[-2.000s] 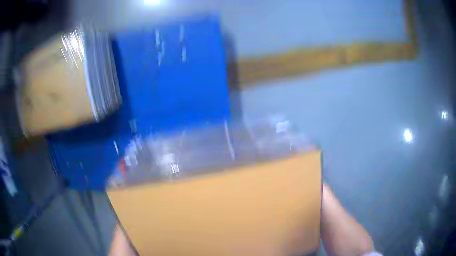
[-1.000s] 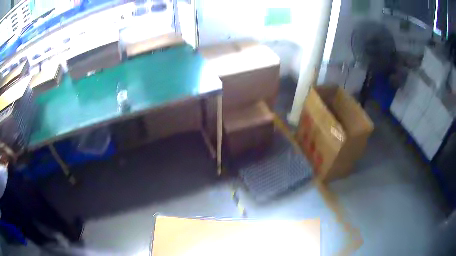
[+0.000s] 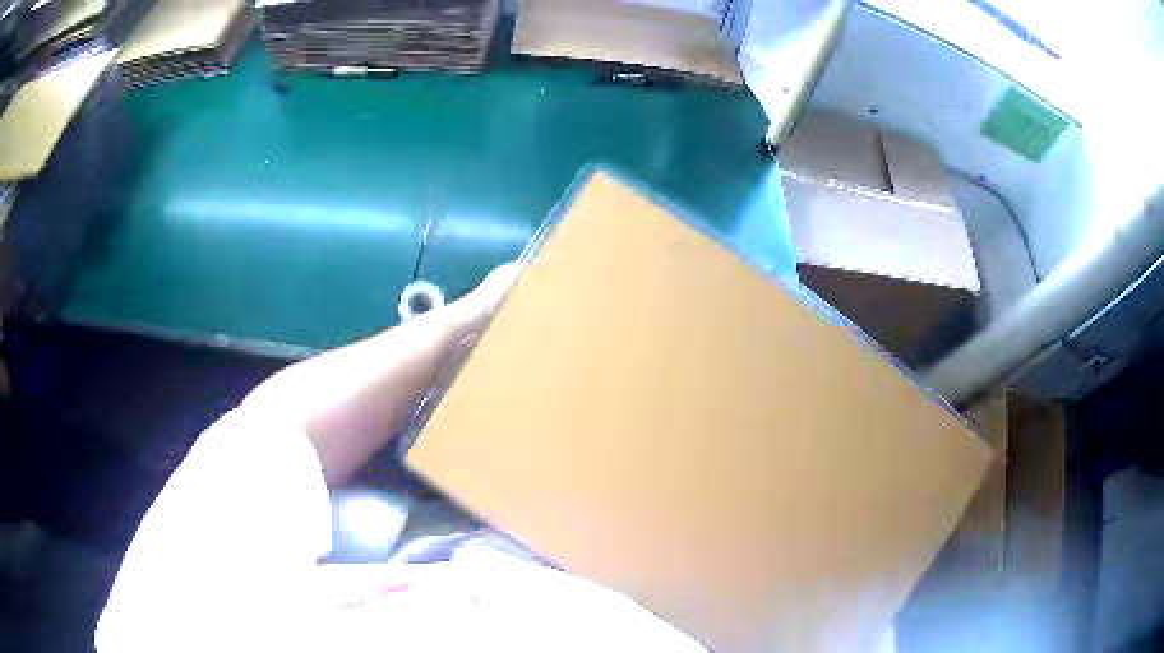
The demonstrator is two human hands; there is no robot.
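A tray stack (image 3: 702, 421) with a plain tan sheet on top and clear film at its edges is held tilted in front of me, at the front edge of the green bench (image 3: 294, 242). My left hand (image 3: 495, 291) is at the stack's left side; its fingers are mostly hidden behind the stack. My right hand is not visible; the lower right of the picture is blurred. A white tape roll (image 3: 420, 301) stands on the bench just left of my left hand.
Stacks of tan cardboard sheets (image 3: 378, 36) line the bench's back, with more at the left. A closed carton (image 3: 881, 217) stands right of the bench. A pale pole (image 3: 1059, 313) crosses the right side. Another tan carton (image 3: 1031, 485) is at lower right.
The view has moved from the blue platform to the green bench. The stack has come with me, now higher in view and turned at an angle. My left forearm has come into view.
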